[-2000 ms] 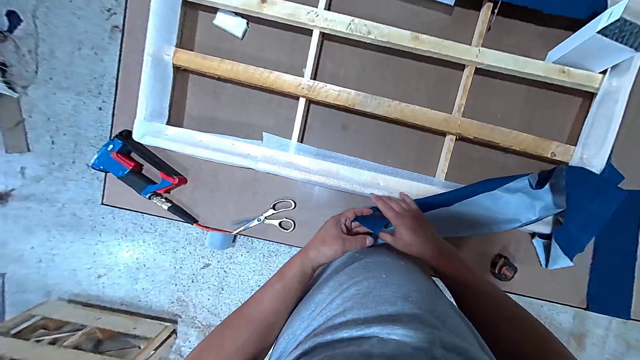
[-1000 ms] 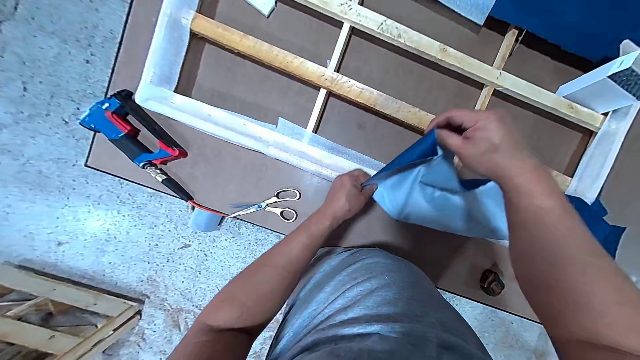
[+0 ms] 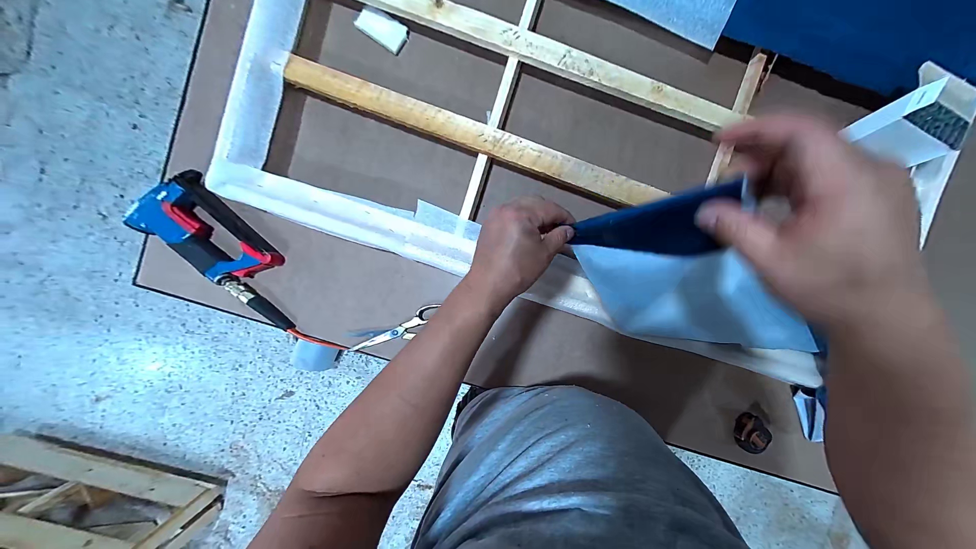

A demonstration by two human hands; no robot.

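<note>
My left hand pinches one end of a strip of blue fabric with a pale backing, above the near rail of a wooden frame wrapped in white padding. Blurred by motion, my right hand is at the strip's other end, its thumb over the blue face; whether the fingers are closed on it cannot be told. Left of my hands lie scissors, partly hidden by my left forearm. Farther left rests a blue and red pneumatic staple gun with its hose fitted.
A dark round object sits near the table's front edge. A white box stands on the frame's right side, and a white foam piece lies inside the frame. Blue fabric covers the back right. Another wooden frame is at lower left.
Both hands were close together at the strip two seconds ago; my right hand has moved away to the right, and the strip now stretches between them, its pale side folded down.
</note>
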